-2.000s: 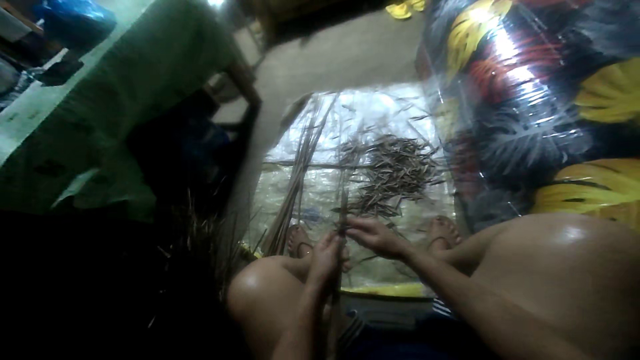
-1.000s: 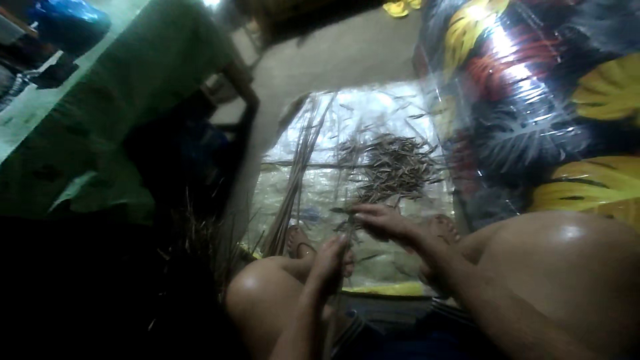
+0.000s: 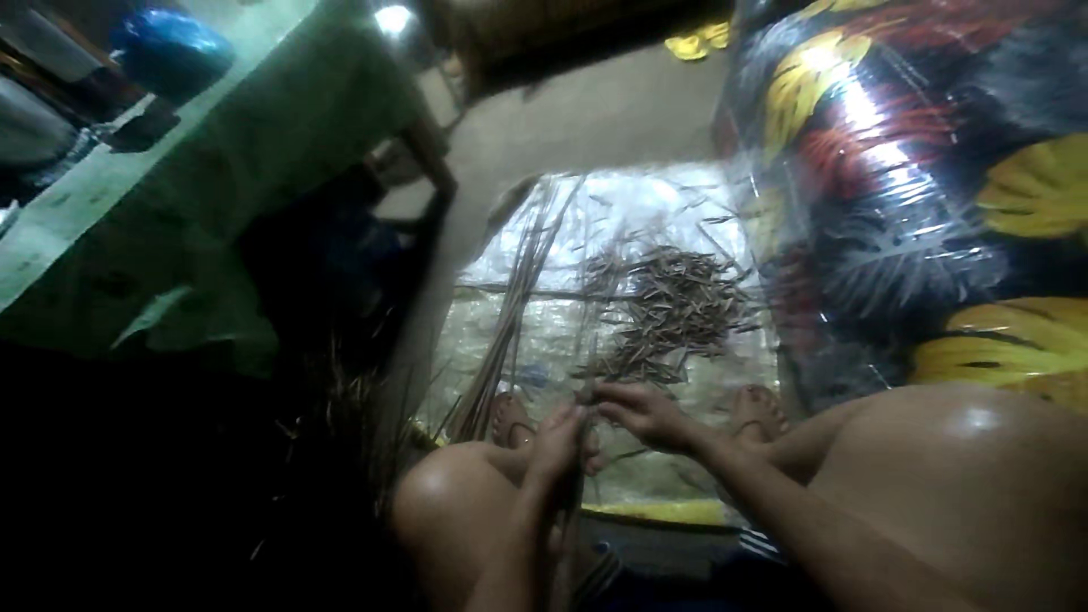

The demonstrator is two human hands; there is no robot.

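Observation:
My left hand [image 3: 557,438] is closed around a thin dry plant stalk [image 3: 563,544], which runs down between my knees. The fingertips of my right hand [image 3: 642,415] touch the upper part of that stalk, just above my left hand; blur hides whether they pinch it. Beyond my hands a heap of short dry plant pieces [image 3: 680,310] lies on a flattened woven plastic sack [image 3: 705,459]. A bundle of long thin stalks [image 3: 501,340] rests along the sack's left side.
At the left stands a table with a green cloth [image 3: 212,161], bearing a blue plastic bag [image 3: 170,53]. A plastic-covered item with a leaf pattern [image 3: 901,204] is at the right. Yellow slippers [image 3: 699,41] lie on the floor far ahead. My feet stand on the sack.
My right hand, a little apart from my left hand one second ago, is now close to it at the stalk. The heap and the long stalks look the same.

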